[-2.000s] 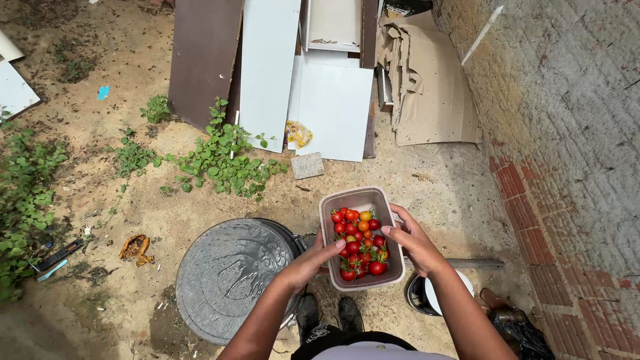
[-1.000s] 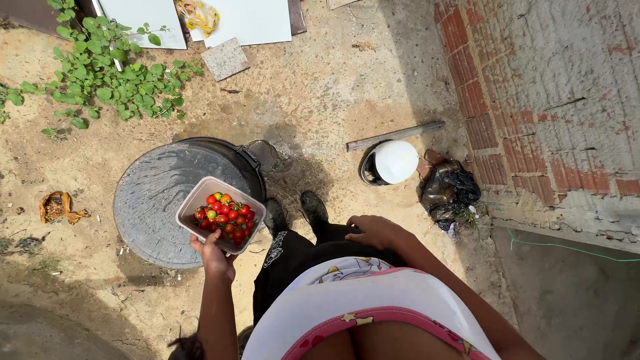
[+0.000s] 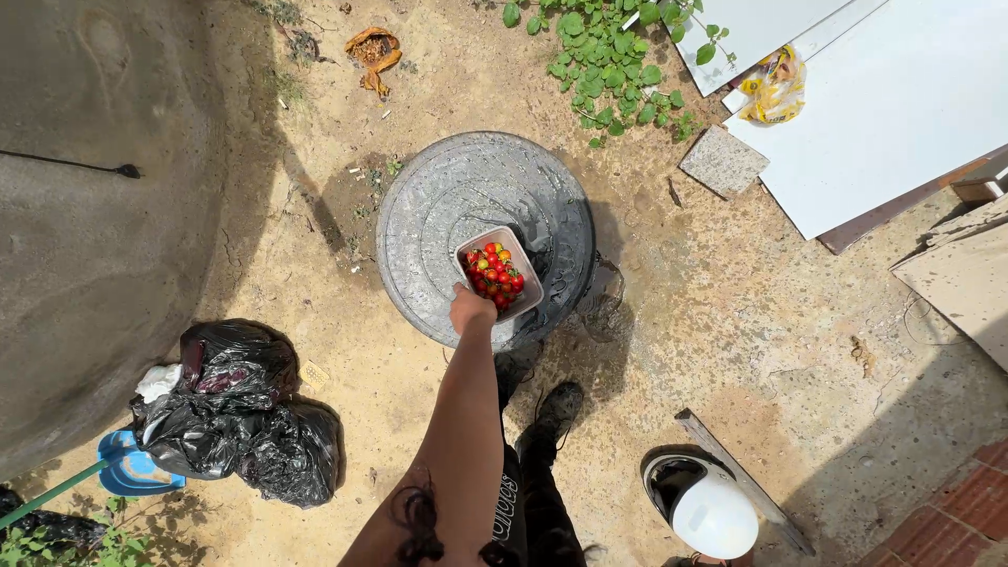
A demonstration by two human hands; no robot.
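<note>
A pinkish-clear plastic container (image 3: 533, 294) full of small red, orange and yellow tomatoes (image 3: 494, 272) is over the round grey lid (image 3: 429, 220), near its front right part. My left hand (image 3: 472, 309) grips the container's near left corner, fingers mostly hidden beneath or behind it. Whether the container rests on the lid cannot be told. The lid looks wet, with puddled water on its right side. My right hand is out of the frame.
Black garbage bags (image 3: 236, 413) and a blue dustpan (image 3: 134, 468) lie at lower left. A white rounded object (image 3: 715, 516) sits by a dark bucket and a long bar (image 3: 744, 480) at lower right. White panels (image 3: 882, 102), a stone tile (image 3: 723, 161) and leafy plants (image 3: 602, 71) are at upper right.
Both hands held the container two seconds ago; the right hand let go and has since left view. The left hand has brought the container over the lid. The view has turned strongly.
</note>
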